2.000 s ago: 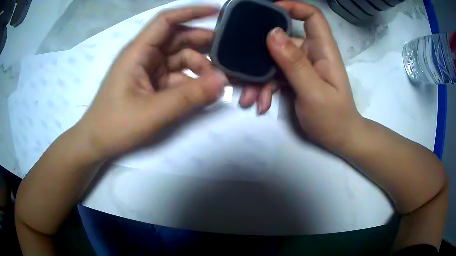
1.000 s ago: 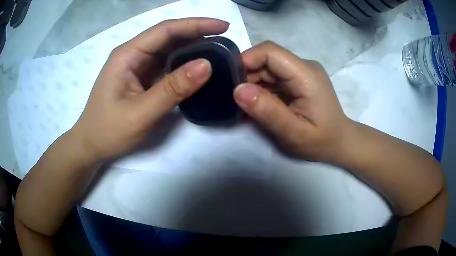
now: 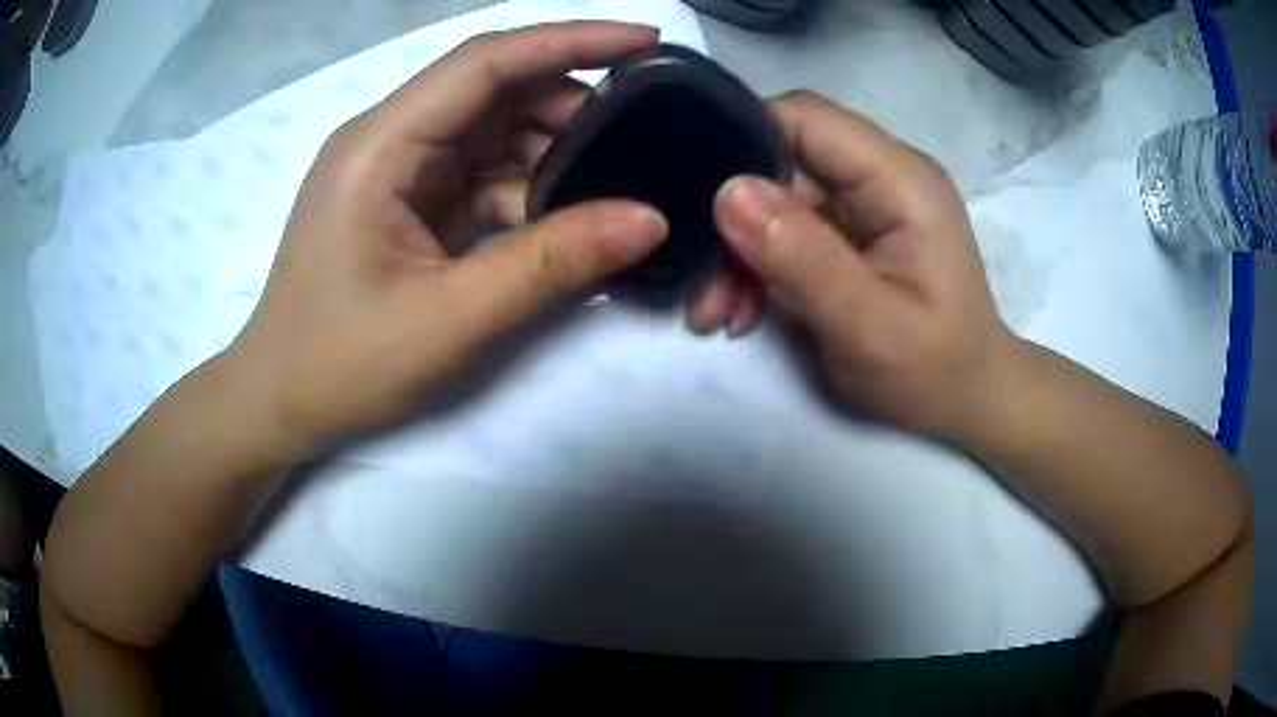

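Observation:
A dark rounded housing (image 3: 665, 147) is held up above the table between both hands, tilted, its black face towards me and slightly blurred. My left hand (image 3: 406, 231) grips its left side, with the thumb on the lower face and the index finger along the top edge. My right hand (image 3: 875, 266) grips its right side, with the thumb on the face near the lower right edge and fingers behind. The far side of the housing is hidden. I cannot tell whether the black face is a separate pad.
White sheets with faint marks (image 3: 140, 266) lie under and left of my hands. Stacked grey-black housings (image 3: 1029, 31) stand at the top right. A clear water bottle (image 3: 1202, 182) lies at the right, near the blue table edging (image 3: 1238, 350). Dark pieces show at the top left.
Since one second ago the housing has moved up and right and turned to a more tilted angle. Both hands have stayed on it, moving up slightly.

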